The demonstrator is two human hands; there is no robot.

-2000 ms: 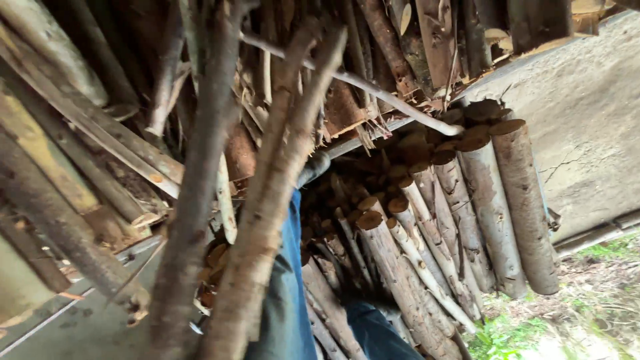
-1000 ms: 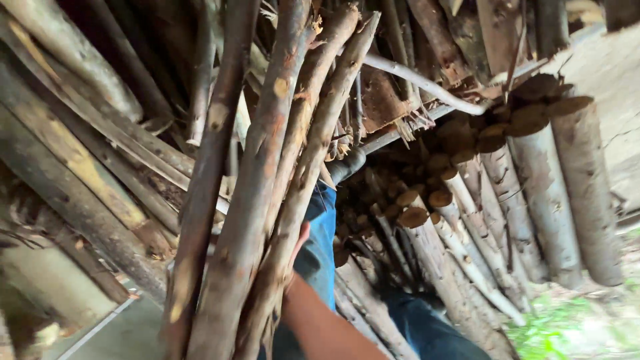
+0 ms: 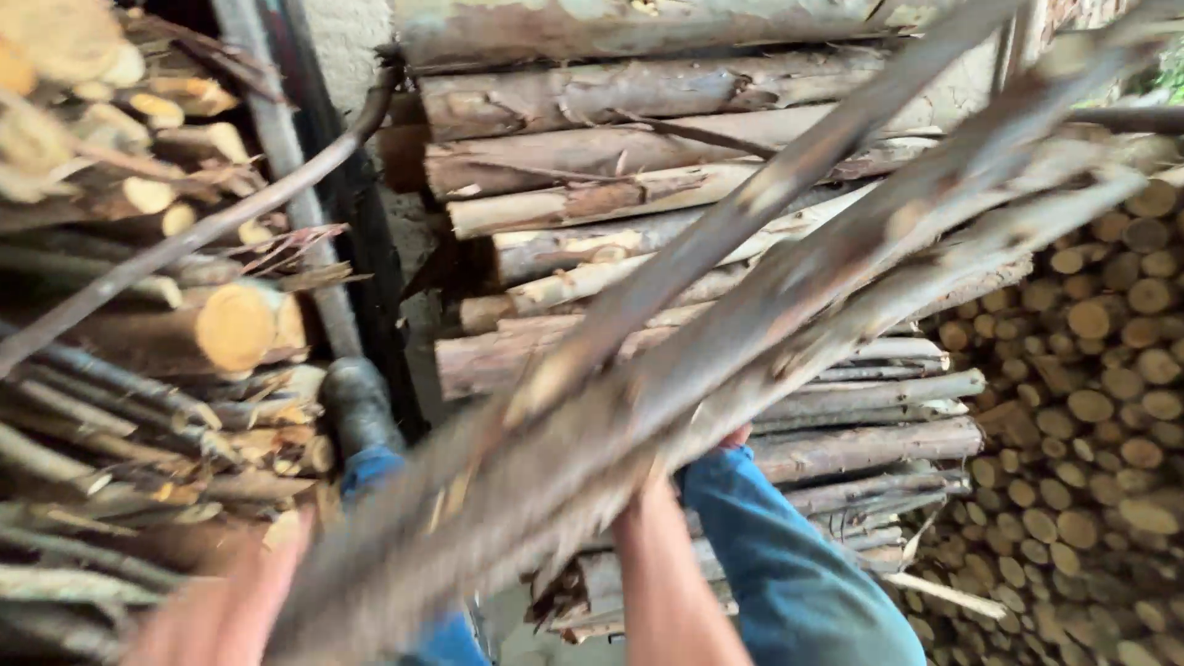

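Several long wooden poles (image 3: 703, 361), with bark partly peeled, slant across the view from lower left to upper right, blurred by motion. My right hand (image 3: 652, 486) is under the poles near their middle, mostly hidden behind them, and bears them from below. At the lower left, my left hand (image 3: 231, 592) is blurred beside the near end of the poles; its fingers look extended, and whether it grips the wood is not plain.
Stacked logs (image 3: 592, 176) lie behind the poles. Cut log ends (image 3: 1091, 407) form a pile at right. More firewood (image 3: 236, 324) and a thin bent branch (image 3: 185, 240) are at left, by a metal bar (image 3: 287, 166). A boot (image 3: 361, 407) stands near that bar.
The view has turned strongly. The poles, upright in the earlier frames, now slant across the view. My left hand has come into view at the lower left.
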